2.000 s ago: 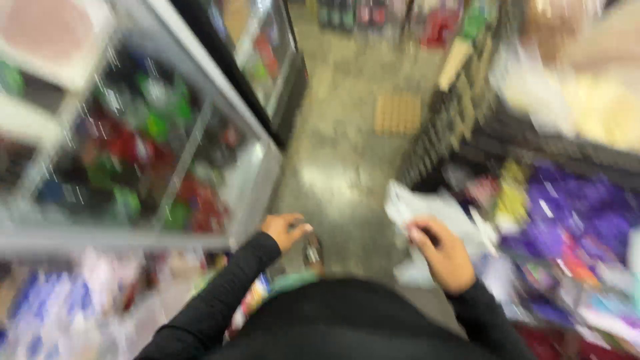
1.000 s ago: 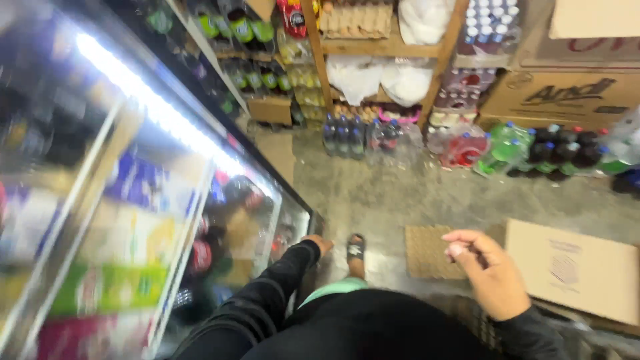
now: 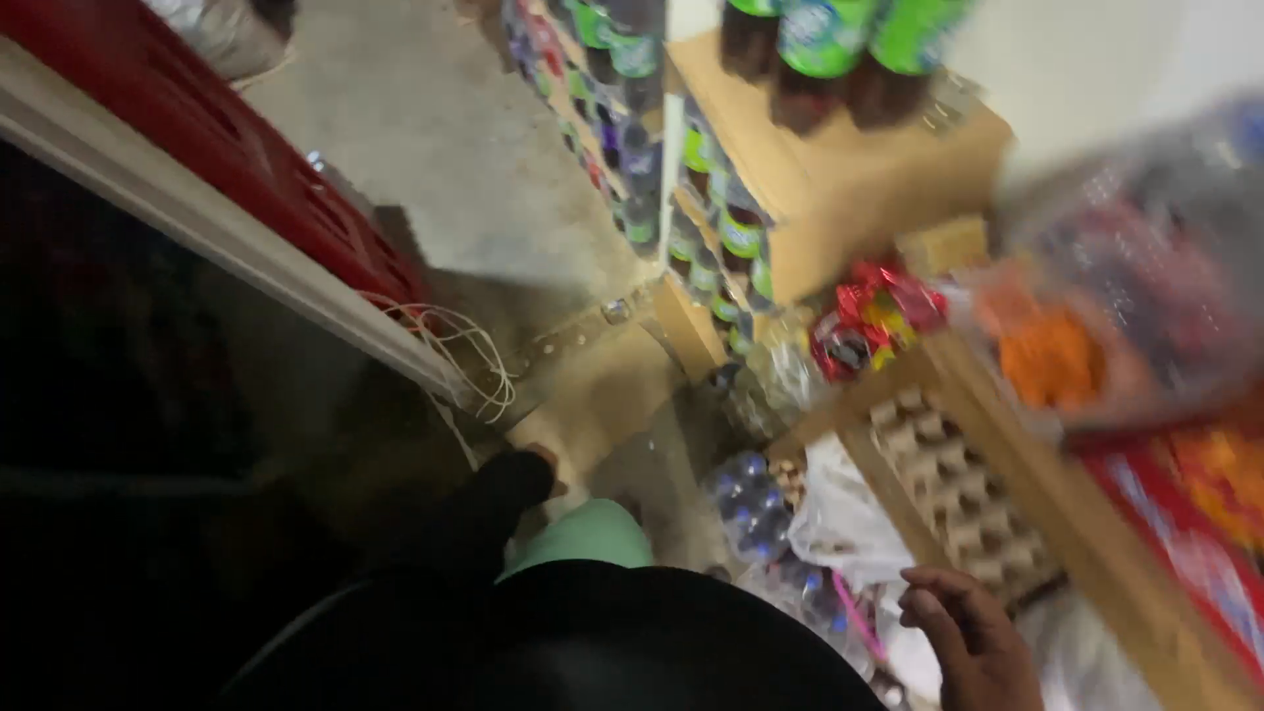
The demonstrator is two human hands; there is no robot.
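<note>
My right hand (image 3: 973,632) is at the lower right with fingers partly curled and apart, and nothing shows in it. Around it in the picture are a white plastic bag (image 3: 849,509), a wooden shelf frame (image 3: 1076,553) and stacked egg trays (image 3: 953,484). My left hand (image 3: 549,470) shows only as a small part past the black sleeve, low and left of centre; its fingers are mostly hidden. A cardboard sheet (image 3: 602,395) lies on the floor just beyond it.
A red-sided cabinet (image 3: 247,148) with loose white cable (image 3: 474,355) stands at the left. Packs of green-labelled bottles (image 3: 741,232) are stacked ahead beside a cardboard box (image 3: 849,168). Blue-capped bottles (image 3: 752,504) stand near the shelf. Red packets (image 3: 879,316) lie at the right.
The view has turned and moved on past the glass-fronted cooler to the bottle stacks and wooden shelf. My right hand stays raised at the right.
</note>
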